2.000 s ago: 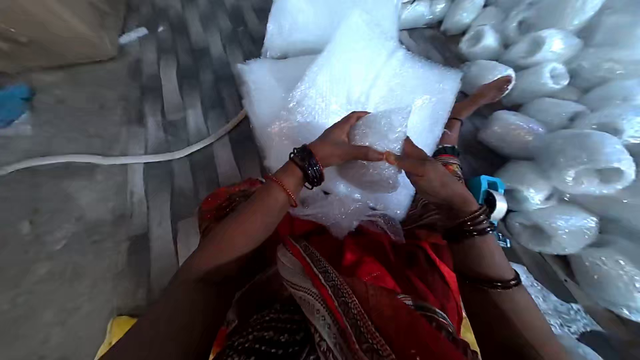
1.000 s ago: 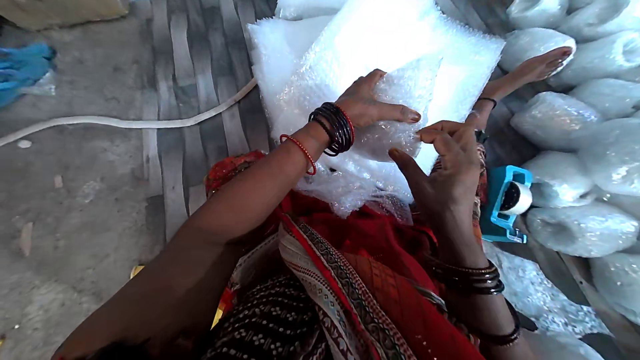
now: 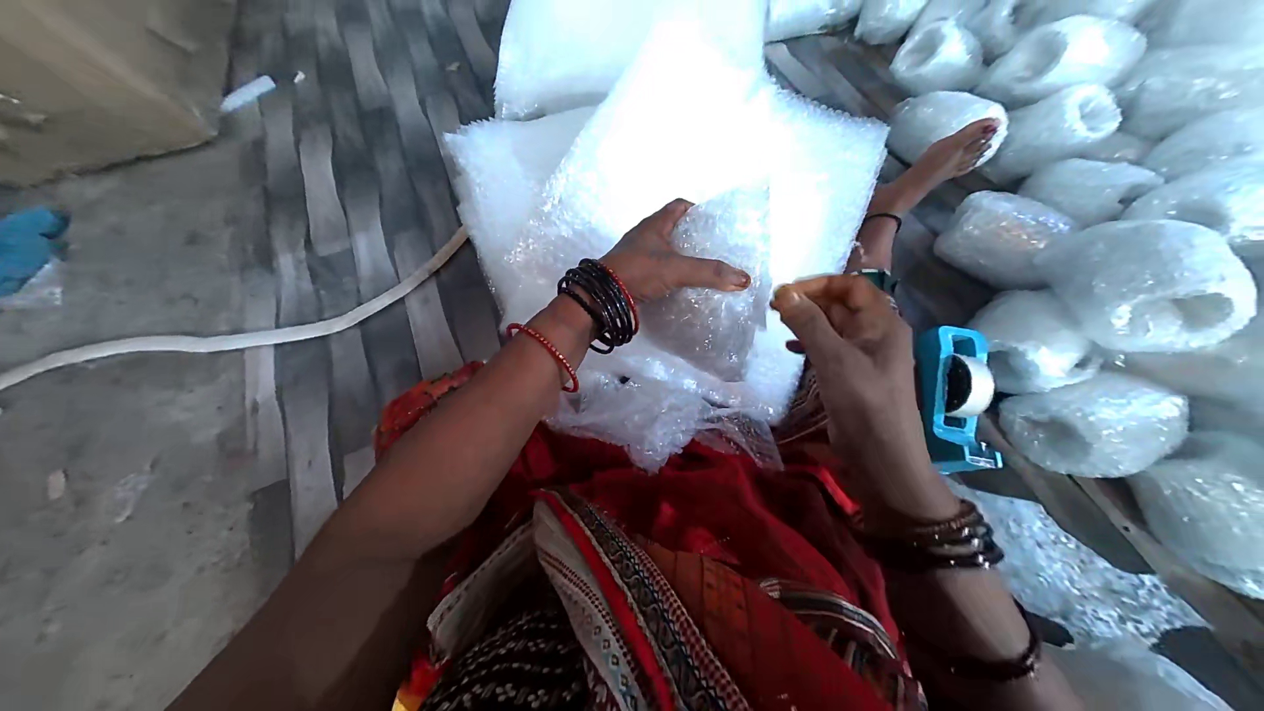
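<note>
A bundle wrapped in clear bubble wrap [image 3: 711,316] lies over my lap, on a stack of bubble wrap sheets [image 3: 553,168]. My left hand [image 3: 676,262] grips its upper left side, thumb across the front. Just right of the bundle is my right hand [image 3: 839,316], its thumb and forefinger pinched together; whether a bit of tape is between them cannot be told. Beside my right wrist stands a blue tape dispenser [image 3: 933,395] with a roll of tape [image 3: 970,385]. What the wrap encloses is hidden.
Many wrapped bundles [image 3: 1145,281] are heaped on the right, one against my foot [image 3: 953,158]. A pale hose [image 3: 247,341] crosses the floor at left. A cardboard box [image 3: 109,79] is at the upper left, with blue plastic [image 3: 30,242] below it.
Two seconds ago both hands were together on the bundle; my right hand has since moved off to the right of it. My left hand has stayed on the bundle.
</note>
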